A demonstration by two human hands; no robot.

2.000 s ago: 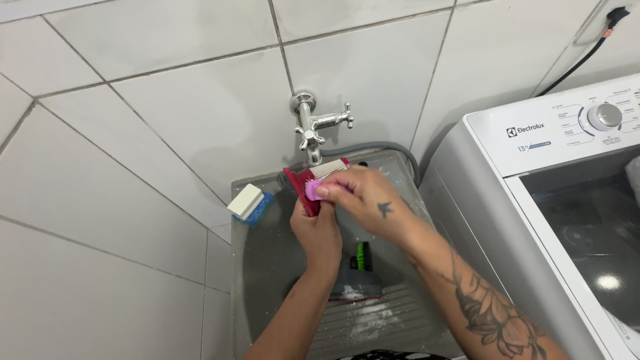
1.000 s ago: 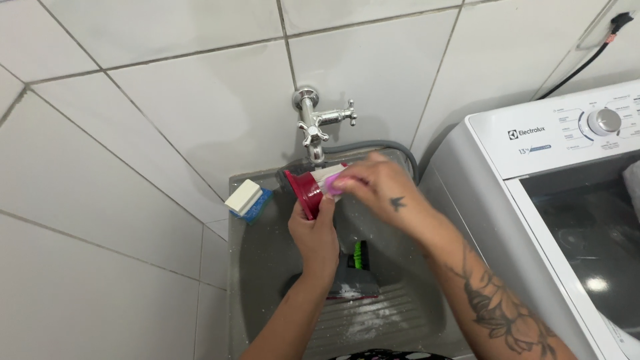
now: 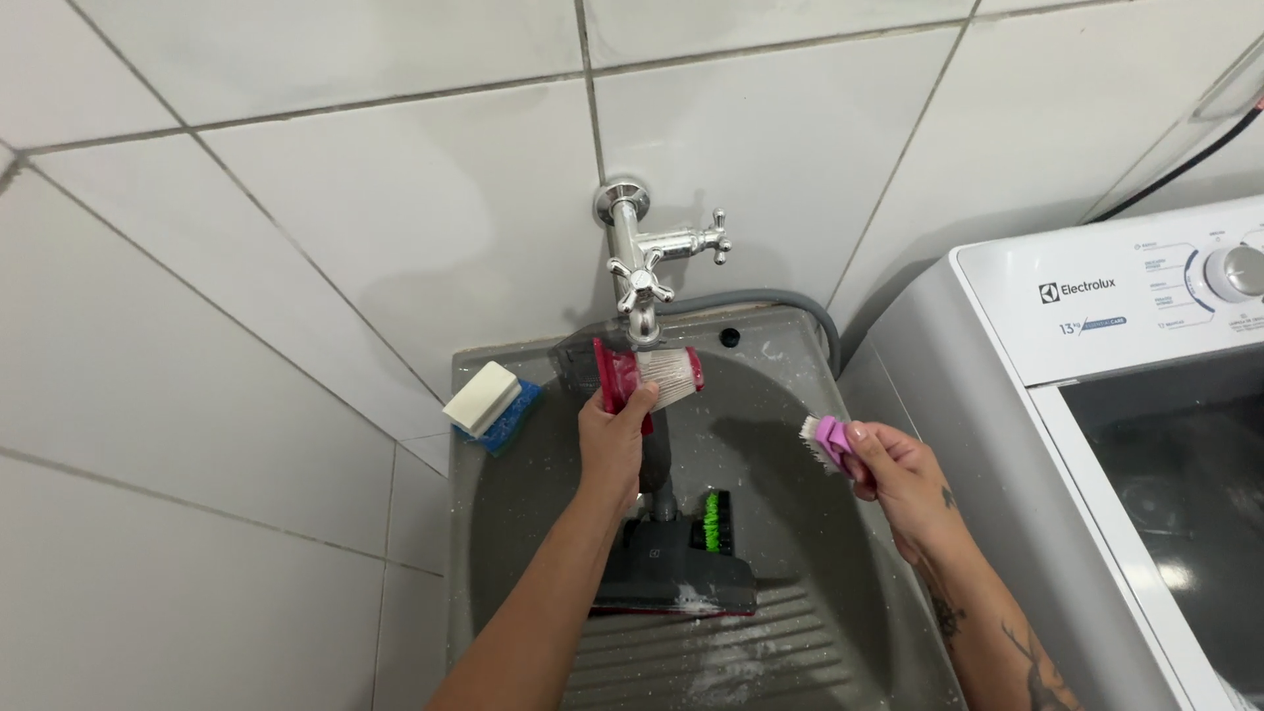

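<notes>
My left hand [image 3: 614,439] grips a red-framed vacuum filter with pale pleats [image 3: 671,377] beneath the spout of the chrome tap [image 3: 640,281]. Between the thumb and fingers of my right hand [image 3: 894,474] is a small pink scrubbing brush [image 3: 831,441], its white bristles pointing left, apart from the filter. A dark grey vacuum floor head [image 3: 676,568] lies in the sink below my left hand. Beside its neck is a black brush piece with green bristles [image 3: 712,521].
The grey laundry sink [image 3: 459,513] has a ribbed washboard front. On its left rim, a white soap bar [image 3: 482,398] rests on a blue sponge [image 3: 513,420]. A grey hose [image 3: 780,296] curves behind it. To the right stands a white washing machine [image 3: 997,326]; tiled walls rise behind and left.
My right hand has moved away from the filter to the right with the pink brush. My left hand still holds the filter near the tap.
</notes>
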